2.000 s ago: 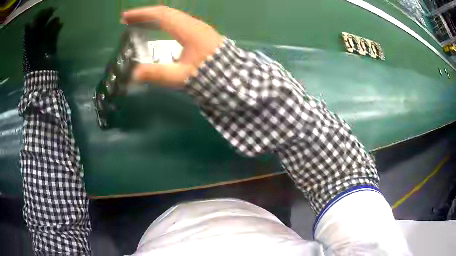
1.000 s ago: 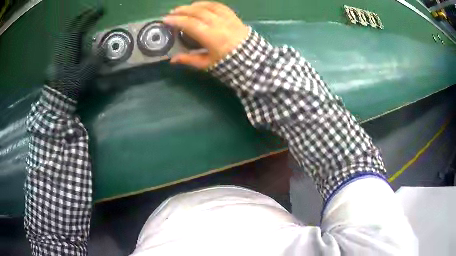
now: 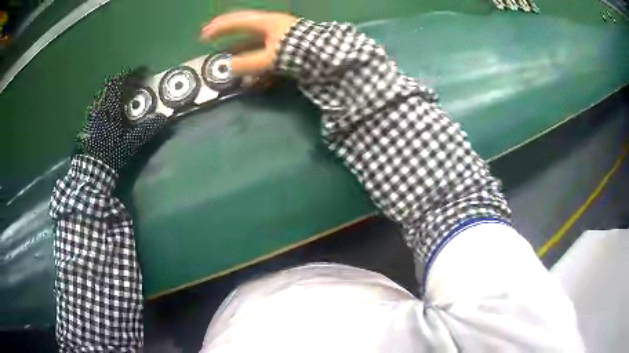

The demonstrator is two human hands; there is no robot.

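Observation:
A silver metal frame plate (image 3: 164,109) with three visible round disc parts lies tilted on the green bench. The discs have black rims and silver-white centres; the middle disc (image 3: 178,85) is fully visible. My left hand (image 3: 114,124), in a black glove with pale dots, grips the plate's left end between thumb and fingers. My bare right hand (image 3: 252,45) is at the plate's right end, slightly blurred, its fingers spread over and beside the right disc (image 3: 219,69). It hides that end, so I cannot tell whether it holds anything.
The green bench (image 3: 276,186) has a curved near edge. Part of another metal frame (image 3: 516,5) shows at the top right, cut off by the picture's edge. A pale metal strip (image 3: 41,52) curves across the upper left. A yellow line (image 3: 586,207) marks the grey floor at right.
The plate with discs, edge-on and blurred at first, now lies face up and more slanted, its left end lower. My left hand has come in and closed on its left end. The view has shifted.

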